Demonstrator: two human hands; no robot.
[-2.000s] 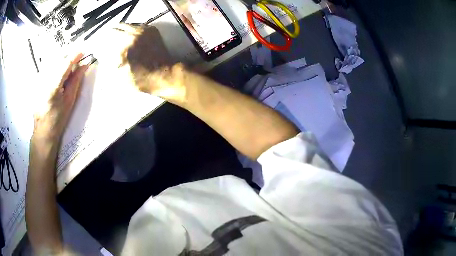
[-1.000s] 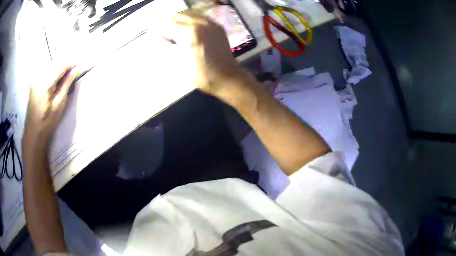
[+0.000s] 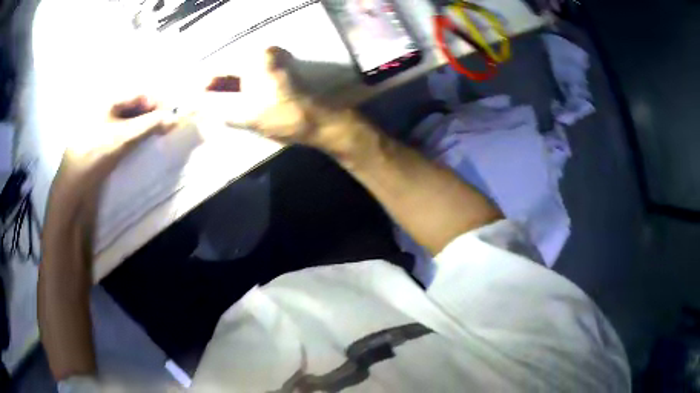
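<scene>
My left hand [image 3: 115, 134] and my right hand [image 3: 257, 100] are close together over the bright white table [image 3: 146, 196], fingertips nearly meeting. Glare washes out the fingers. A tiny dark spot shows between the fingertips; I cannot tell what it is or whether either hand grips it. A thin black cord [image 3: 261, 24] lies on the table beyond my right hand. Several dark strips [image 3: 188, 11] lie at the far side of the table.
A phone [image 3: 381, 38] with a lit screen lies right of my right hand. Scissors with red and yellow handles [image 3: 468, 47] lie beside it. White papers [image 3: 510, 169] and crumpled scraps [image 3: 574, 77] are below the table at right. Black cord loops [image 3: 21, 219] lie at the left edge.
My right hand moved out right towards the phone, then came back left. My left hand has moved right, towards it. The whole view has shifted somewhat.
</scene>
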